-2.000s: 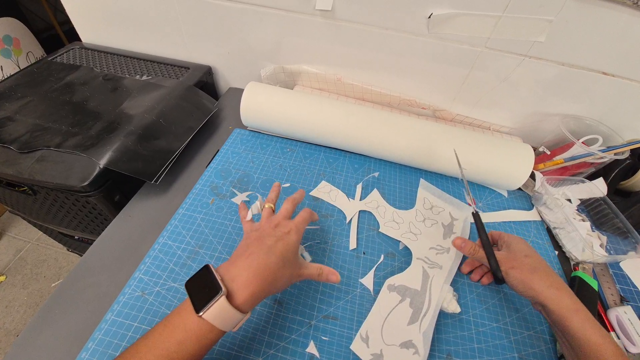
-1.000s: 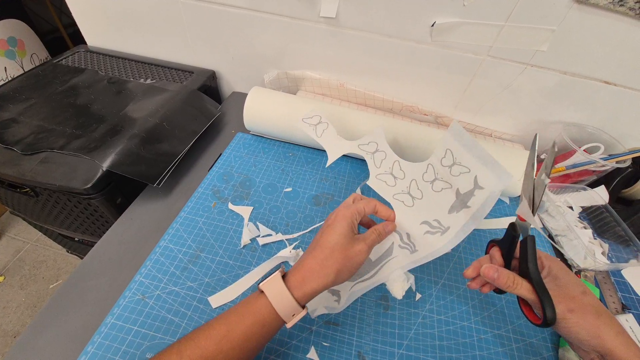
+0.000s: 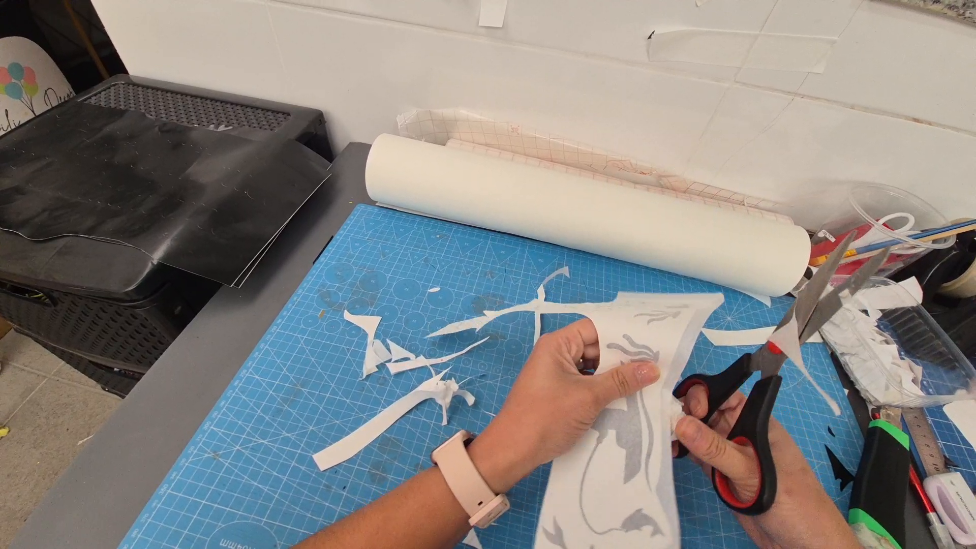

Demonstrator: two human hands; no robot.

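My left hand (image 3: pixel 568 396), with a pink watch strap on its wrist, pinches a sheet of white paper (image 3: pixel 564 488) printed with grey shapes between thumb and fingers. Fingers of my right hand (image 3: pixel 740 450) pass through the handles of black and red scissors (image 3: pixel 762 366), whose blades stand apart and point up and away. A thin white scrap (image 3: pixel 793 347) hangs at the blades. The right fingertips are close to the sheet's right edge, where a small white crumpled bit shows; whether they grip it I cannot tell.
White offcuts (image 3: pixel 374 438) lie on the blue cutting mat (image 3: pixel 252 435). A large white roll (image 3: pixel 579 210) spans the mat's far side. At right are a clear tray (image 3: pixel 938 335) of scraps, a black and green cutter (image 3: pixel 881 480) and a steel ruler (image 3: pixel 924 442). A black crate (image 3: pixel 84 320) stands left.
The sheet, held up over the roll a second ago, is now lower and turned, its butterfly shapes out of sight. My right hand has come in beside it with the scissors.
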